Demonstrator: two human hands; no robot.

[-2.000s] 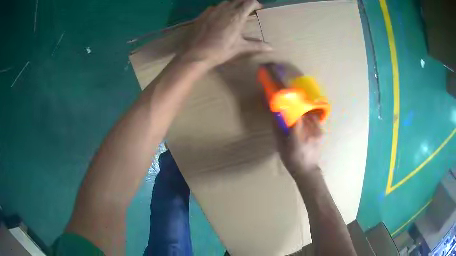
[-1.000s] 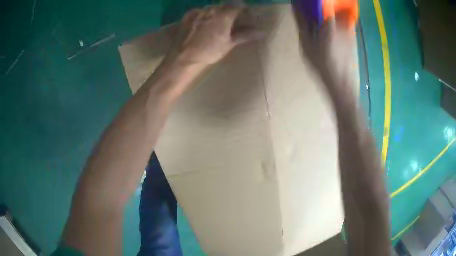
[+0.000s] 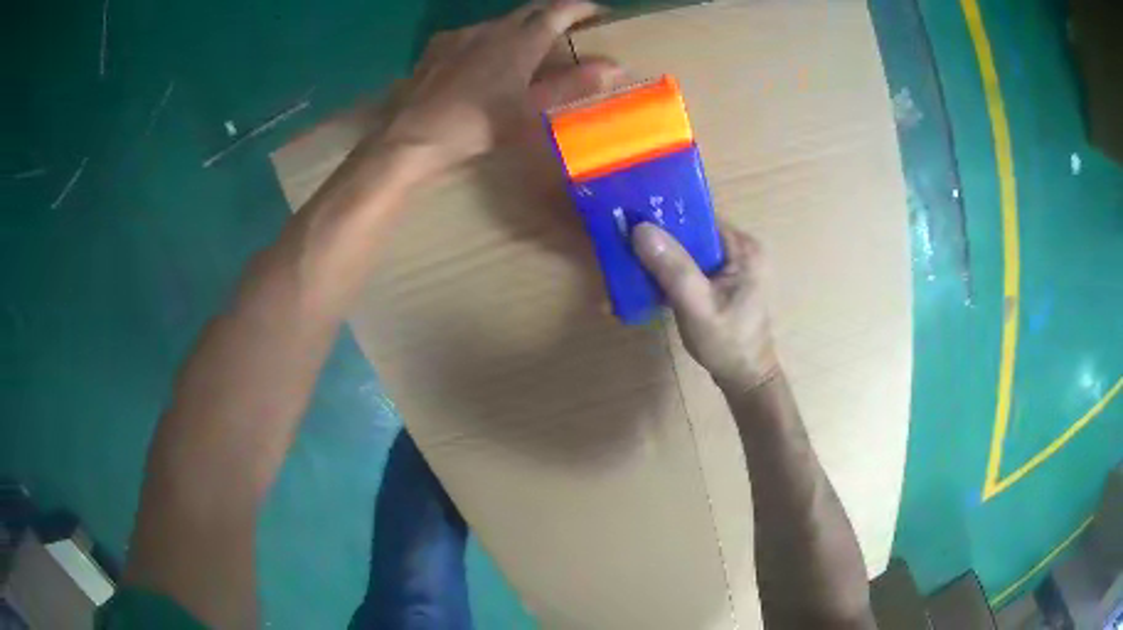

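Note:
A large brown master carton (image 3: 542,505) fills the middle, its top flaps closed with a seam running lengthwise. My right hand (image 3: 708,289) holds the orange and blue-purple tape gun (image 3: 647,203) above the seam near the carton's far end, thumb on its blue side. My left hand (image 3: 493,80) lies at the carton's far left edge, fingers near the seam's far end; part of it is behind the tape gun. Whether it grips a flap cannot be told. No tape strip can be made out on the seam.
The green floor (image 3: 99,308) surrounds the carton, with a yellow line (image 3: 1007,246) on the right. My leg in blue trousers (image 3: 413,542) is beside the carton's left edge. Brown boxes (image 3: 961,606) are at the lower right. Other boxes (image 3: 56,578) are at the lower left.
The tape gun went from above the carton to its far right end, then came back left and nearer, now with its blue side showing. My left hand stays at the far edge.

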